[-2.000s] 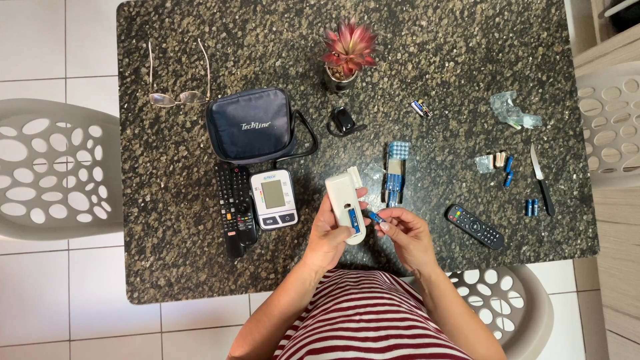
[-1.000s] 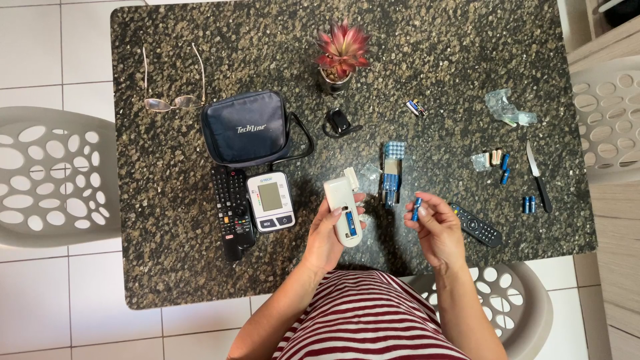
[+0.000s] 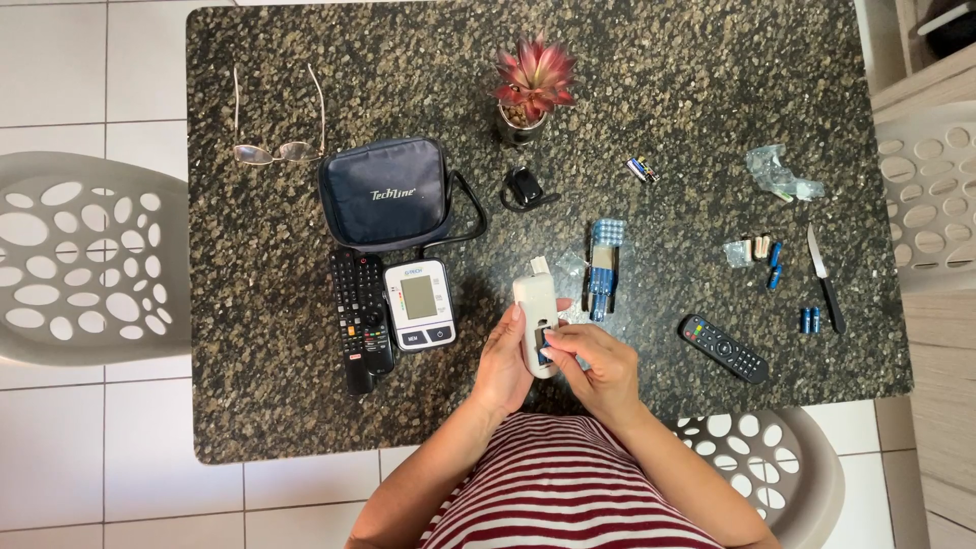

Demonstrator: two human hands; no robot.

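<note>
A white handheld remote control [image 3: 534, 293], its back up and its battery compartment uncovered, lies in my left hand [image 3: 502, 366], whose fingers are wrapped around it. My right hand [image 3: 600, 370] has thumb and fingertips at a blue battery [image 3: 544, 354] in the compartment; the fingers partly hide it. Just right of the hands is an opened blue battery pack [image 3: 603, 271] with clear plastic. A black remote control [image 3: 723, 348] lies farther right. To the left stand a blood pressure monitor [image 3: 420, 305] and two black remotes [image 3: 358, 320].
A navy zip case [image 3: 385, 194], eyeglasses [image 3: 278, 152], a potted red succulent [image 3: 534, 84] and a small black device [image 3: 524, 187] lie beyond. At right are loose batteries [image 3: 775, 265], a knife [image 3: 826, 282] and crumpled plastic packaging [image 3: 781, 177]. Chairs flank the granite table [image 3: 305, 427].
My right hand, apart from the white remote with a blue battery in its fingers one second ago, has moved left to the battery compartment. My left hand still holds the remote.
</note>
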